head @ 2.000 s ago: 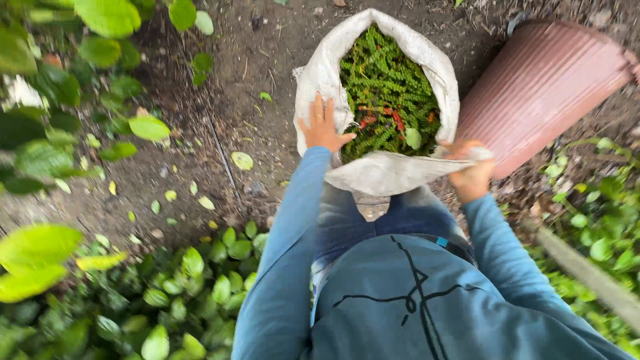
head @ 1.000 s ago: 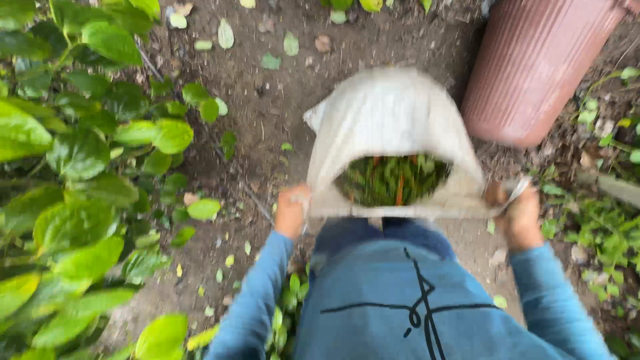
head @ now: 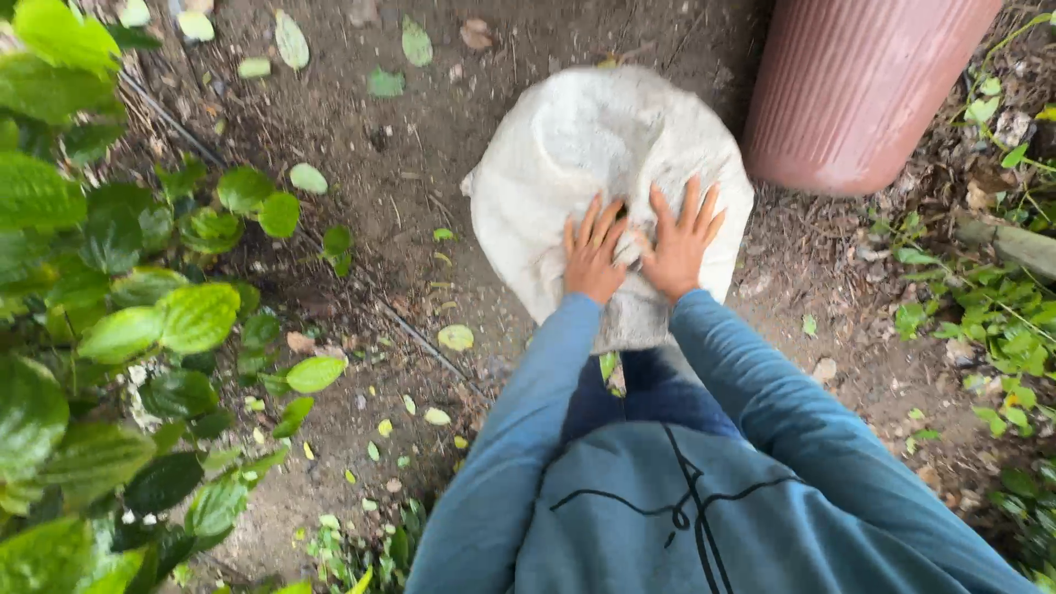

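Note:
A white woven sack [head: 610, 140] stands on the ground in front of my legs, its mouth folded over so that the cloth covers the top. My left hand [head: 594, 256] lies flat on the folded cloth, fingers spread and pointing away from me. Beside it my right hand [head: 683, 239] rests on the same cloth, its fingers also spread. A small dark gap shows between the two hands. The sack's contents are hidden under the cloth.
A reddish ribbed plastic tub [head: 858, 91] lies right of the sack, close to it. Leafy plants [head: 107, 330] crowd the left side. A thin dark pipe [head: 429, 346] runs along the leaf-strewn soil. A wooden pole [head: 1011, 243] lies at the right edge.
The sack's mouth stood open earlier, showing green and red spikes inside; now its cloth covers them. My hands have moved from the rim's sides to the middle and let go of the rim.

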